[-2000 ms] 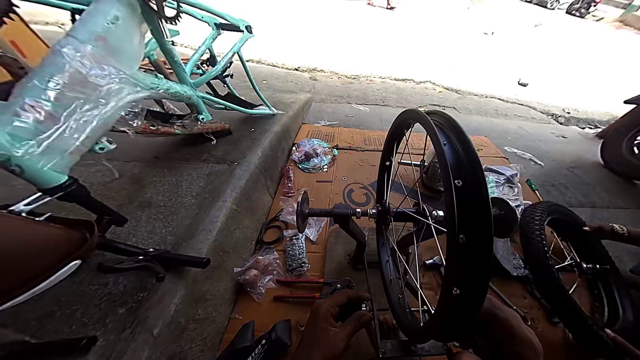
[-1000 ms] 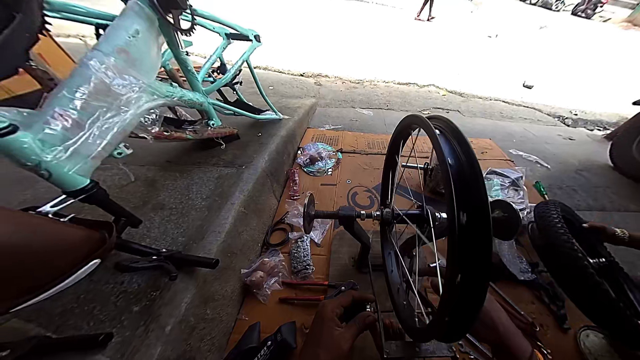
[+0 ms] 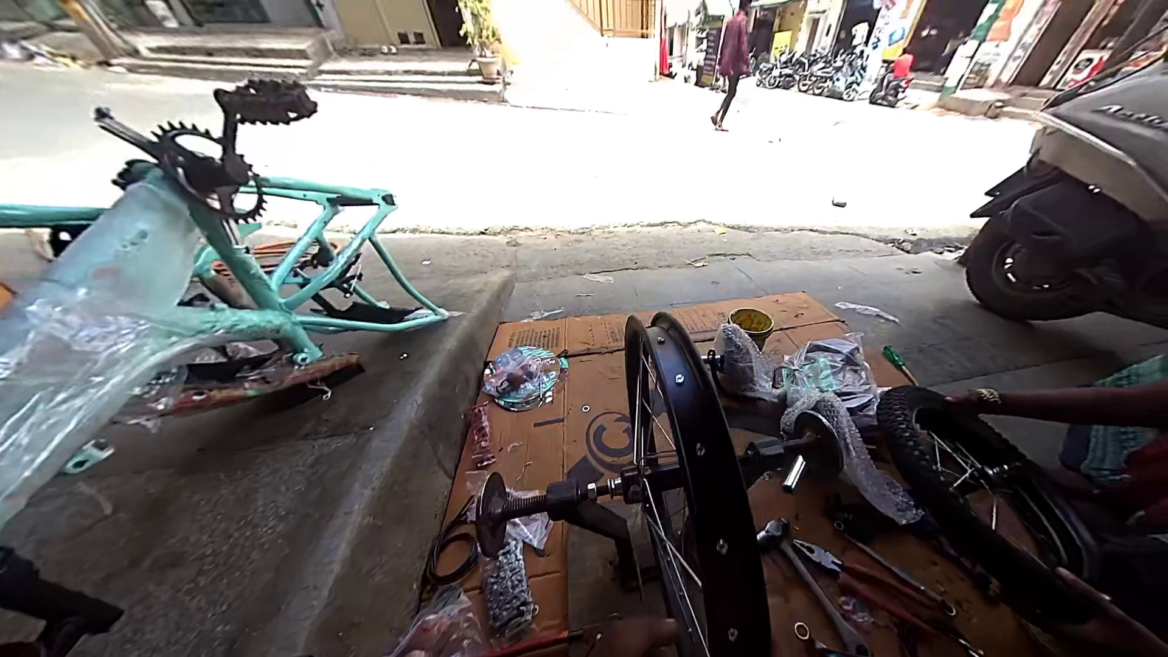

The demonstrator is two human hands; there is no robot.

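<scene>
A black spoked bicycle wheel rim (image 3: 707,474) without a tyre stands upright, its axle held in a wheel-truing stand (image 3: 566,497) with round end knobs. My left hand (image 3: 639,634) shows only in part at the bottom edge, beside the rim's lower left; its fingers are blurred and cut off. My right hand is not visible. Right of the rim lie a ratchet wrench (image 3: 808,575), pliers with red handles (image 3: 853,570) and a ring spanner (image 3: 903,570) on flattened cardboard (image 3: 598,338).
A turquoise bicycle frame (image 3: 246,274) lies left beyond a concrete ledge (image 3: 411,438). At the right, another person's hands hold a wheel with a knobby tyre (image 3: 967,493). Bubble wrap (image 3: 849,447), a small tub (image 3: 751,321) and a parked scooter (image 3: 1068,192) stand or lie around.
The view has tilted up, showing more street. My left hand was fully visible at the rim's lower left before; now only a blurred part shows. My right hand has gone out of sight.
</scene>
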